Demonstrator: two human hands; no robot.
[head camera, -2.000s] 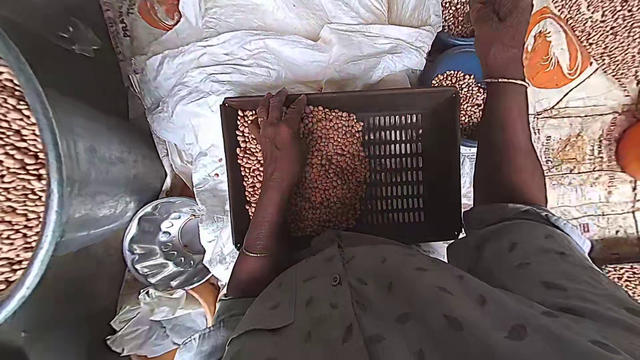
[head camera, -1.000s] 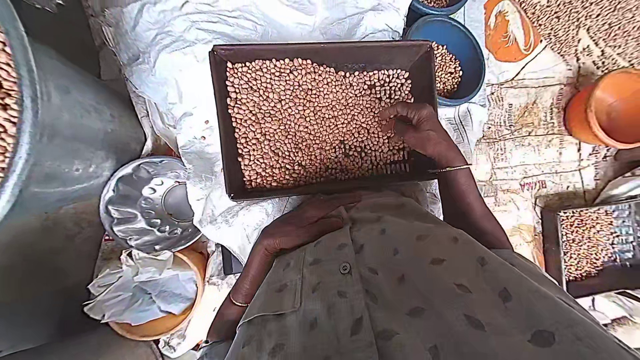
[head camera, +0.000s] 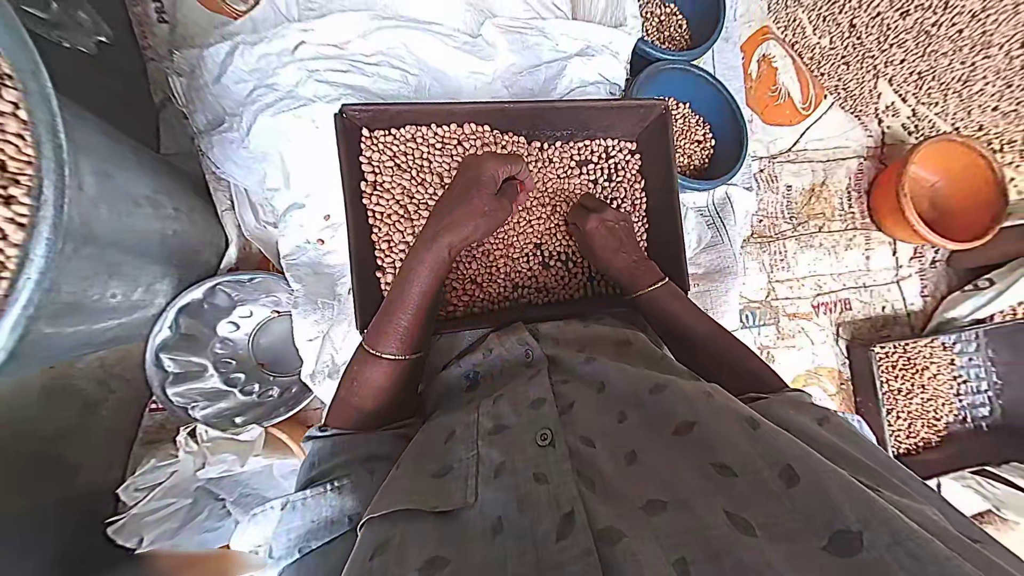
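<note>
A dark rectangular slotted tray (head camera: 512, 112) lies across my lap, tan shelled nuts or beans (head camera: 416, 176) spread over most of its base. Over the tray's middle is my left hand (head camera: 484, 196), fingers curled, with a small reddish bit showing near thumb and forefinger; whether it is held I cannot tell. To its right, my right hand (head camera: 610, 240) touches the layer with curled fingers, their tips hidden. Thin bangles circle both wrists.
At the left stand a big metal drum (head camera: 120, 208) of nuts and a fluted metal pan (head camera: 232, 352). Blue bowls (head camera: 712, 88) with nuts sit beyond the tray's right corner. Farther right are an orange pot (head camera: 936, 192), another tray (head camera: 868, 400) and part of another person's arm (head camera: 988, 248).
My left hand has moved from the lap, where it lay one second ago, into the tray. Two seconds ago the tray's right part showed bare slots; the nuts now cover most of it.
</note>
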